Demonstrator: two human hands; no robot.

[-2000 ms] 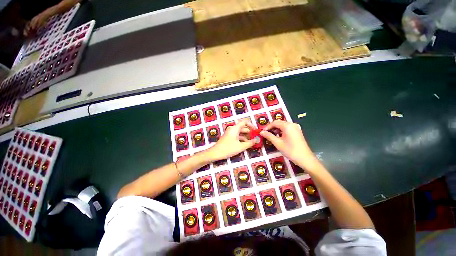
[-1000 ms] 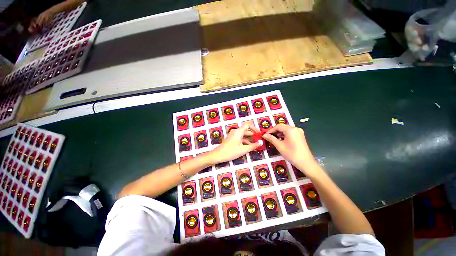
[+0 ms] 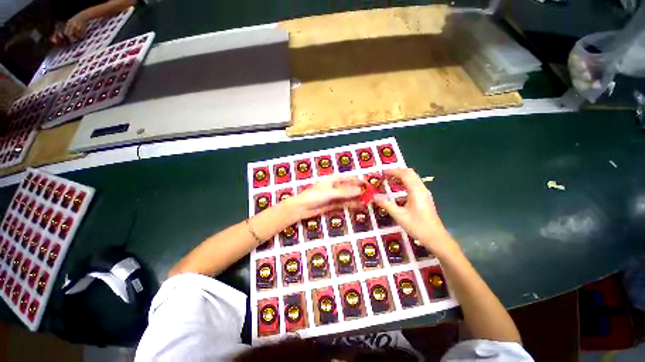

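A white compartment tray (image 3: 353, 283) lies in front of me on the green bench, with one red-and-black piece with a round gold centre in each visible cell. My left hand (image 3: 327, 196) and my right hand (image 3: 411, 208) meet above its upper right part. A small bright red part (image 3: 368, 191) is held between the fingertips of both hands. My fingers hide part of it and several cells beneath.
Another filled tray (image 3: 41, 240) lies at left, beside a black band with a white section (image 3: 113, 280). Beyond are a grey panel (image 3: 191, 88), plywood board (image 3: 368, 71), clear plastic boxes (image 3: 495, 63), a clear bag (image 3: 593, 63) and more trays (image 3: 102, 79). Another person's hands (image 3: 69, 30) are at top left.
My left hand's fingers have straightened and lie flatter over the tray. My right hand's fingers have shifted around the red part. The view has tilted slightly.
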